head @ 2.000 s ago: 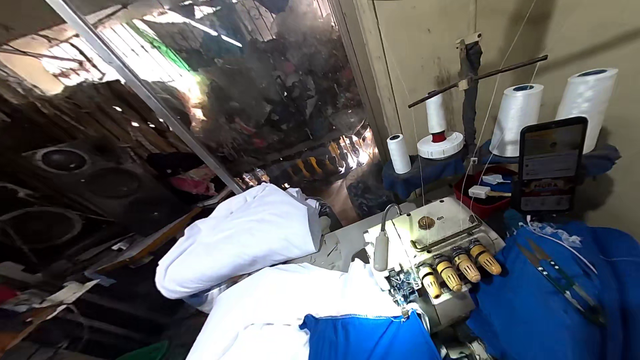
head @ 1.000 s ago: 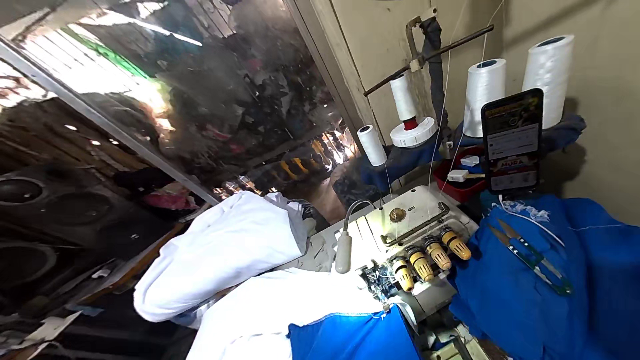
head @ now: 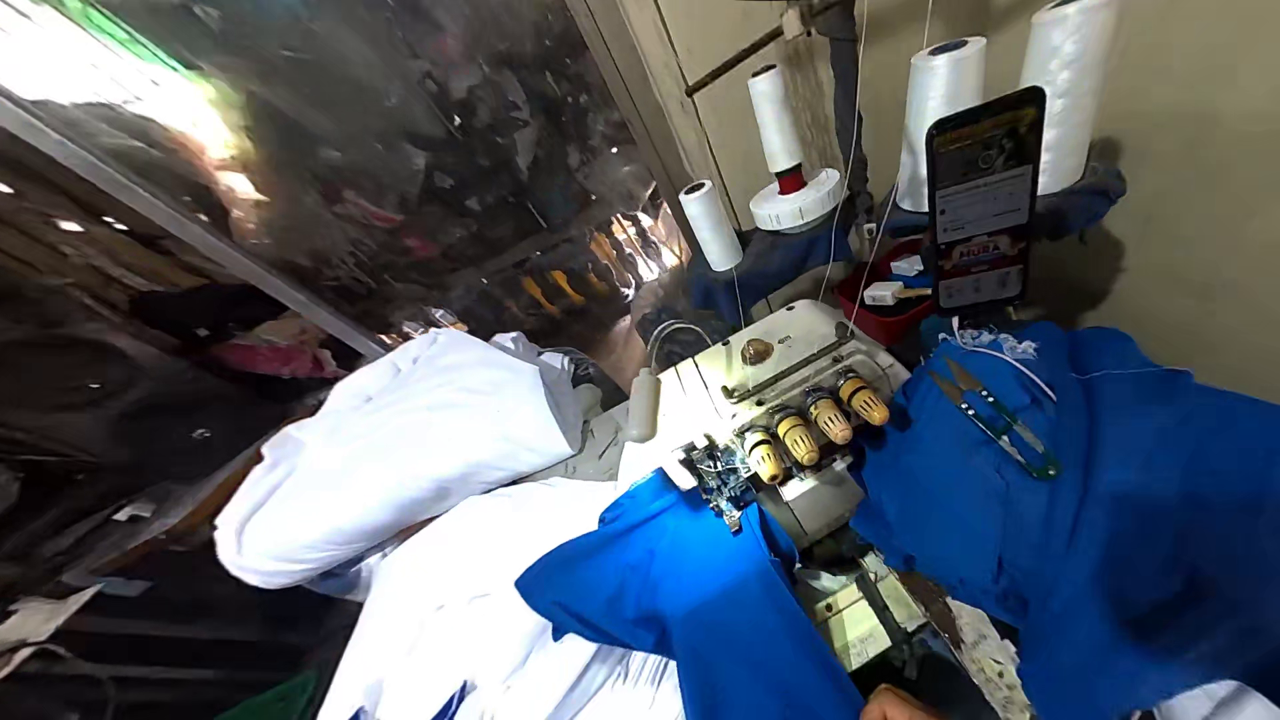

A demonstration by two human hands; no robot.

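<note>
Only a small part of one hand shows, a bit of skin at the bottom edge, right of centre, most likely my right hand (head: 897, 704); it is beside the blue fabric (head: 700, 600), and its fingers cannot be made out. My left hand is out of view. The blue fabric runs up to the needle area of an overlock sewing machine (head: 790, 340) with several yellow tension dials. White fabric (head: 480, 570) lies left of and under the blue piece. Thread snips (head: 1000, 420) rest on a second blue fabric pile (head: 1090, 500) at the right.
A bundle of white cloth (head: 400, 450) lies left of the machine. Behind it stand white thread cones (head: 940, 120), a phone (head: 985, 200) propped upright and a red container (head: 885, 310). A small lamp (head: 643, 405) hangs near the needle area. A glass pane (head: 400, 150) is at the back left.
More of the blue fabric now shows at the needle area, with a folded part reaching left over the white fabric. Part of a hand has come into view at the bottom edge.
</note>
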